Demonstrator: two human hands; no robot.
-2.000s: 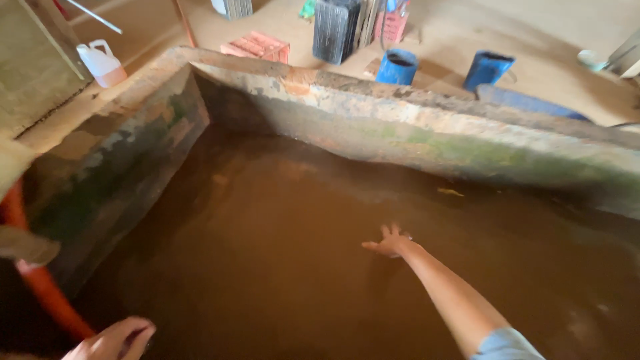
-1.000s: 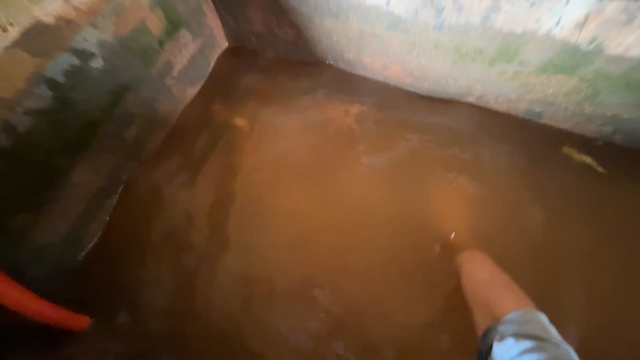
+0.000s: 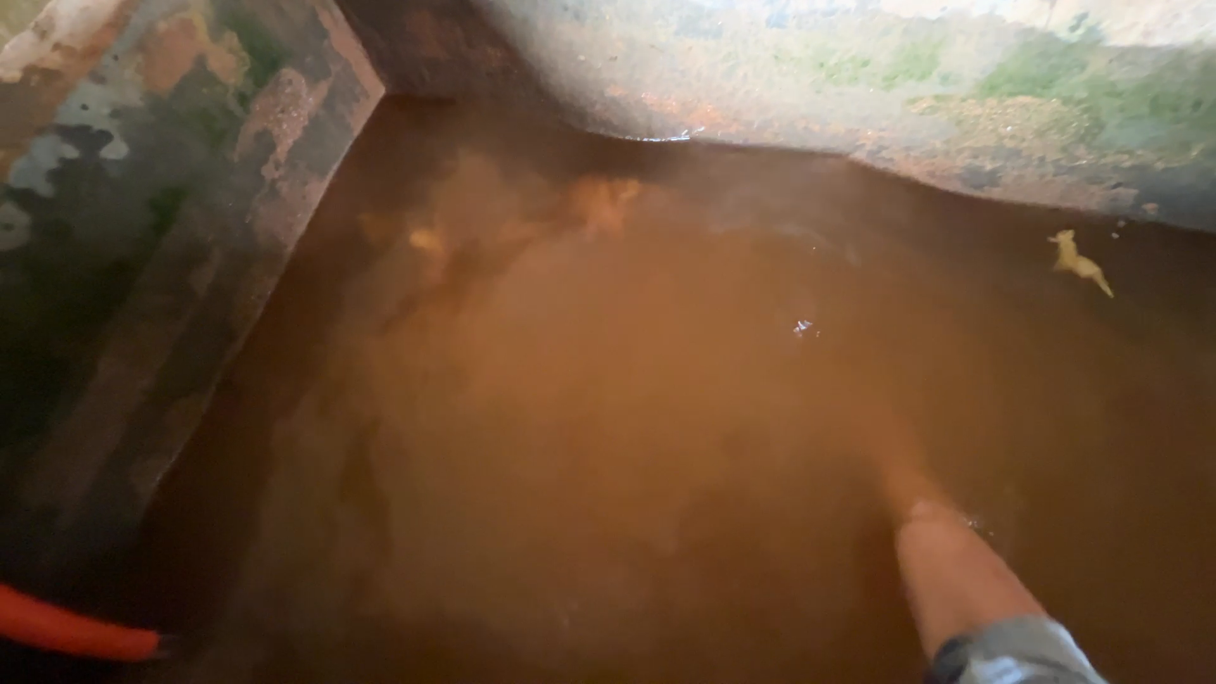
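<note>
Brown, murky water (image 3: 608, 399) fills a walled tank. My right forearm (image 3: 959, 570), in a light blue-grey sleeve (image 3: 1021, 655), reaches down into it at the lower right. The right hand is under the surface and hidden, so what it touches cannot be told. My left hand is out of view. An orange-red hose or pipe (image 3: 76, 622) enters at the lower left, its end at or near the water. A small yellowish scrap (image 3: 1080, 261) floats near the far wall, at the upper right.
The left wall (image 3: 190, 237) is stained dark with green and reddish patches. Along the back runs a pale wall (image 3: 760, 76) with green growth, meeting the left one at a corner. Faint orange patches (image 3: 598, 204) show in the water near that corner.
Two seconds ago my right hand was visible over the water, fingers spread; it has gone under. My left hand, earlier at the lower left, has left the view. The view has moved closer to the water.
</note>
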